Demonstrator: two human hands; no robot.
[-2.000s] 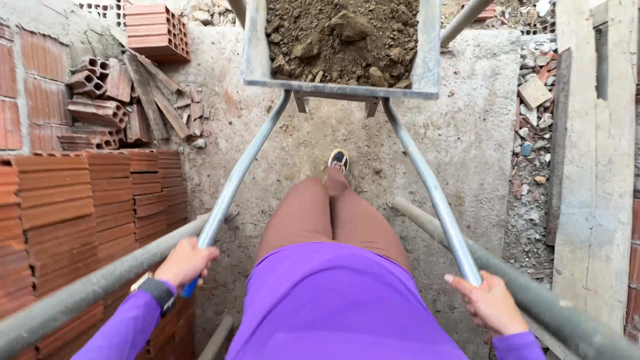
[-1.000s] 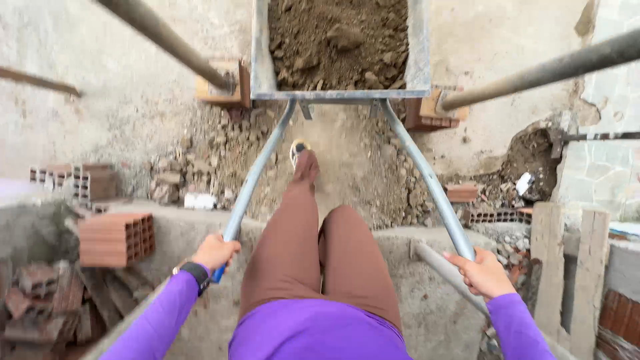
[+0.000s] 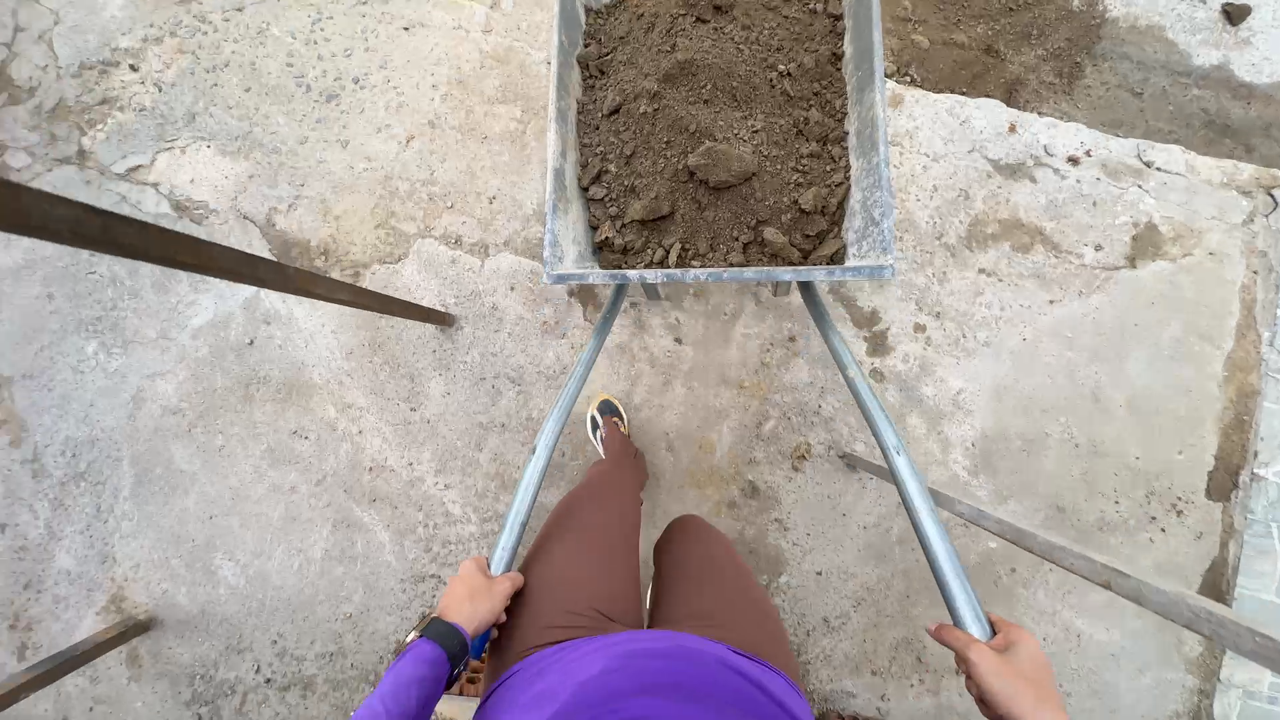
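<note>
A metal wheelbarrow tray (image 3: pixel 870 200) full of brown soil (image 3: pixel 710 130) is in front of me, with a larger clod (image 3: pixel 722 165) on top. Two bent tubular steel handles run from it back towards my body. My left hand (image 3: pixel 478 597) is closed around the end of the left handle (image 3: pixel 545 440), where a bit of blue grip shows. Around the end of the right handle (image 3: pixel 900 460) is my right hand (image 3: pixel 1000 665), its thumb on top. The wheel is hidden under the tray.
Worn concrete floor (image 3: pixel 250 430) lies around me. A rusty metal post (image 3: pixel 250 270) stands at left, another (image 3: pixel 75 660) at lower left, and a grey post (image 3: pixel 1100 580) at right, passing near the right handle. Loose soil (image 3: pixel 1000 50) covers ground at upper right.
The wheelbarrow and I have moved forward, past the brick stacks, rubble and props seen earlier, onto open concrete. Both hands have stayed on the handles.
</note>
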